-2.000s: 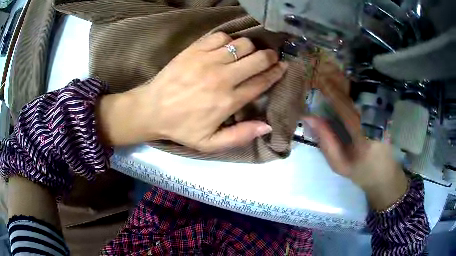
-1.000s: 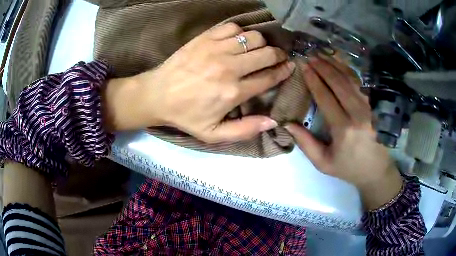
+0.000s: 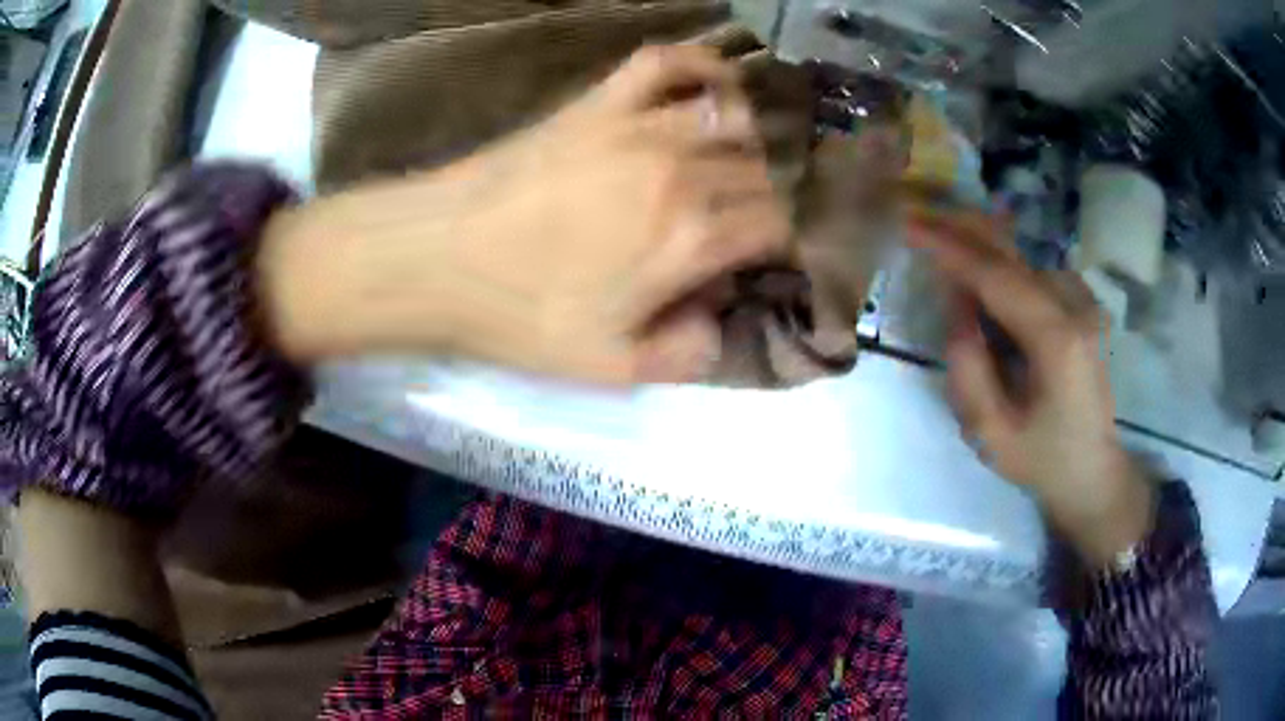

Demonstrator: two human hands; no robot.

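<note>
Brown corduroy cloth [image 3: 423, 106] lies on the white table, its near edge bunched beside the needle area. My left hand [image 3: 564, 240] is blurred, with a ring on one finger. Its fingers are curled over the cloth and the thumb is near the bunched edge, gripping it. My right hand [image 3: 1036, 373] is blurred, right of the cloth and apart from its near edge, fingers bent. A dark patch shows in its palm; I cannot tell whether it is a tool. The presser foot area is dark and blurred behind the cloth.
The pale sewing machine head [image 3: 930, 49] hangs at the upper right, with metal parts and a white cylindrical part [image 3: 1122, 223] beside it. A printed ruler [image 3: 705, 528] runs along the table's front edge. More brown cloth hangs at the left.
My right hand has drawn back to the right from the cloth's edge. My left fingers have curled more, and the bunched edge sits higher in the view. The view has shifted.
</note>
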